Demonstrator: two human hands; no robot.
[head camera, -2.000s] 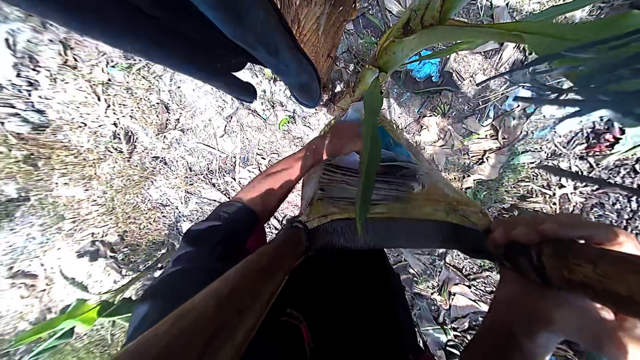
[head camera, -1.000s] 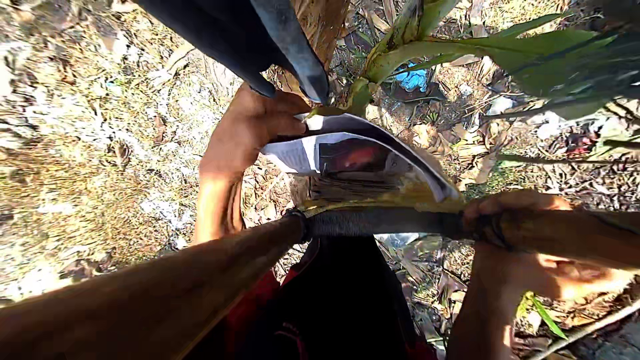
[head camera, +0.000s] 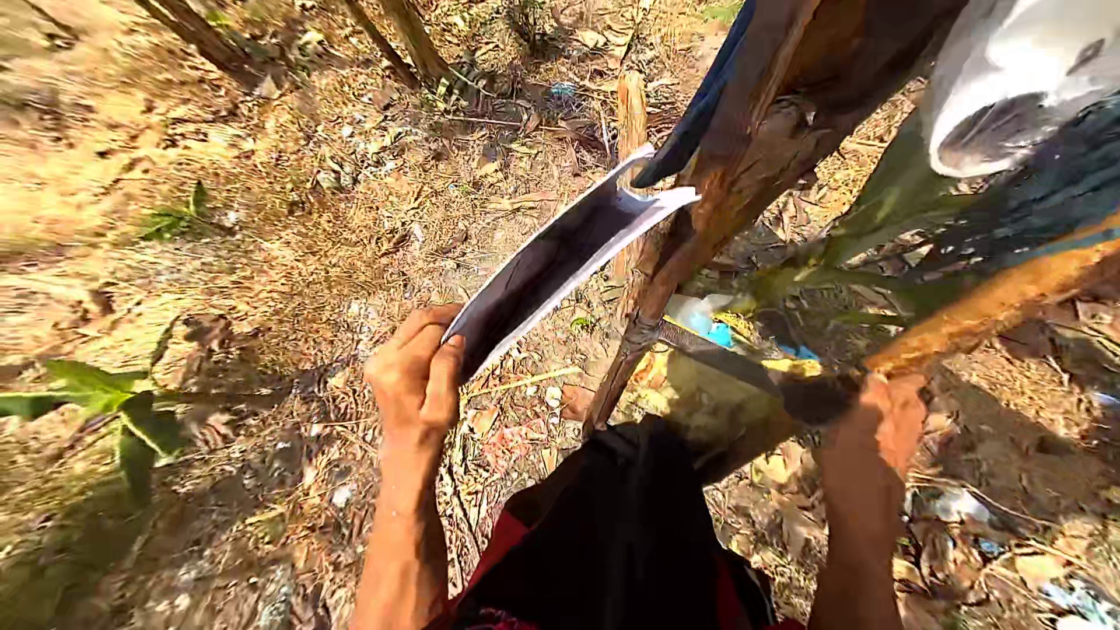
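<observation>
My left hand (head camera: 420, 367), left of centre, pinches the lower end of a curved, folded paper sheet (head camera: 547, 267), white outside and dark inside. The sheet's far end touches or nearly touches a rough wooden pole (head camera: 700, 219). My right hand (head camera: 888, 420) is closed around the lower part of another wooden pole (head camera: 1006, 289), beside a dark band (head camera: 744, 359) that runs between the two poles. Below the band hangs a yellowish sack (head camera: 717, 402) with blue and white pieces near its mouth; its inside is mostly hidden.
Dark blue cloth (head camera: 700, 105) hangs along the left pole. A blurred white object (head camera: 1006, 87) is at the upper right. Thin trunks (head camera: 411, 44) stand at the top, a short stake (head camera: 632, 114) nearer. Dry leaves and litter cover the ground; a green plant (head camera: 105, 398) grows at left.
My left hand was at the sack's mouth; one second ago it held the paper over it. Now the paper is out to the left of the poles. The view has swung considerably.
</observation>
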